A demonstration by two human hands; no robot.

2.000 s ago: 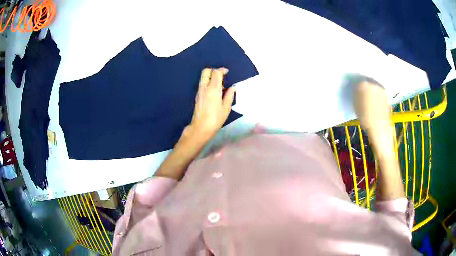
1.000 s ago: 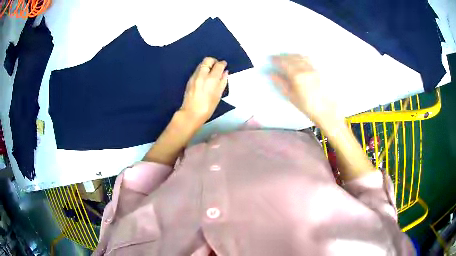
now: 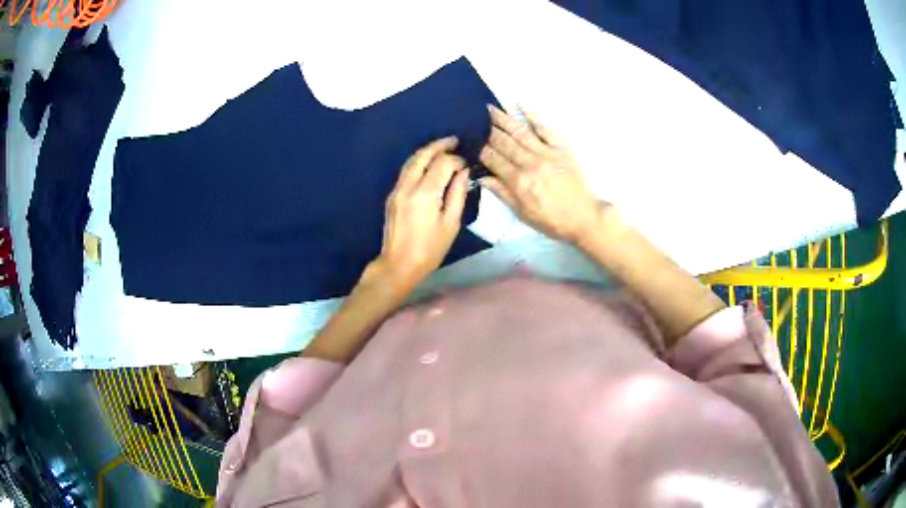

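Note:
A navy garment panel lies flat on the white table, with a curved scoop in its far edge. My left hand rests on the panel's right part, fingers bent, fingertips near the notch. My right hand lies flat over the panel's right corner, fingers pointing left and partly covering it. The two hands are close, with their fingertips almost meeting. Whether the left fingers pinch the cloth is hidden.
Navy offcuts lie at the far left beside a small tan scrap. Orange coils are at the top left. A second navy cloth lies at the far right. Yellow wire racks stand below the table edge.
My right hand has moved left from the table's right side onto the panel's right corner. My left hand stays on the panel. The view has shifted slightly.

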